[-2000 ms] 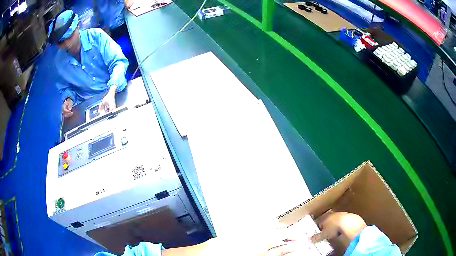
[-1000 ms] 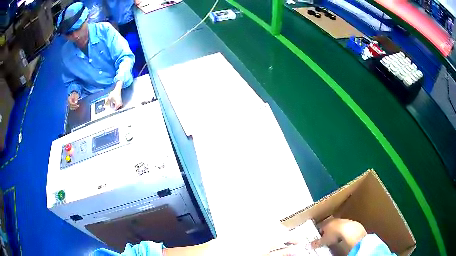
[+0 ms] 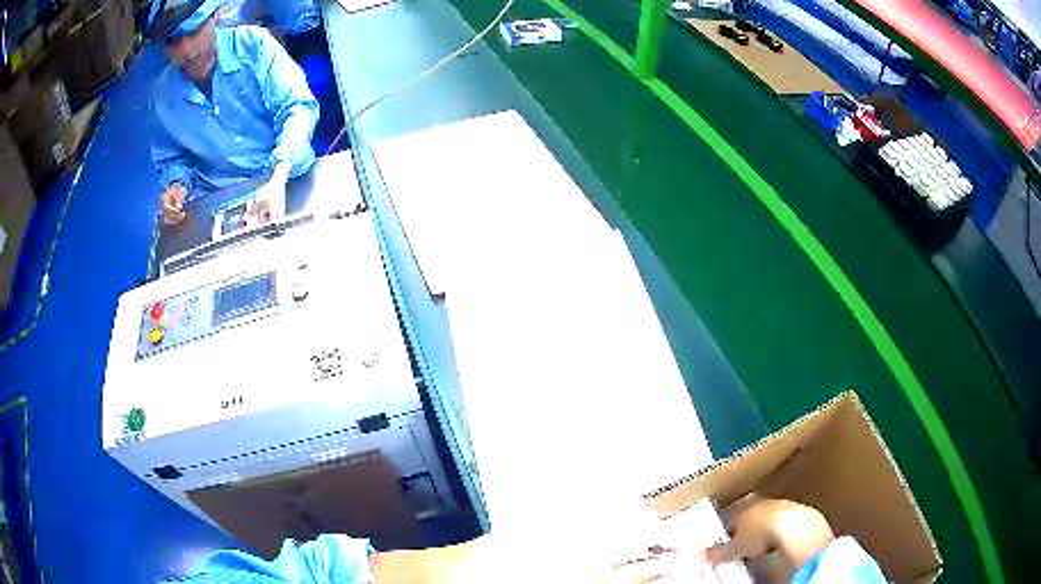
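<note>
An open brown shipping carton (image 3: 873, 485) stands at the lower right. White unit boxes (image 3: 699, 527) show at its left side, blurred by glare. My right hand (image 3: 782, 534) reaches into the carton and grips the unit boxes from the right, fingers bent over them. My left hand (image 3: 651, 567) lies at the left end of the same boxes, at the bottom of the picture, washed out by glare. How many boxes are held cannot be told. A large white sheet (image 3: 559, 342) lies left of the carton, beside another white sheet further up the bench.
A white machine (image 3: 263, 376) with a screen stands at the left. A co-worker (image 3: 234, 108) in light blue has a hand on its dark top. A thin cable (image 3: 428, 74) crosses the bench (image 3: 457, 86). A dark tray with white pieces (image 3: 925, 171) is at the upper right.
The view has shifted slightly, so the machine and co-worker sit higher in the picture. Both my hands stay at the unit boxes with little visible movement.
</note>
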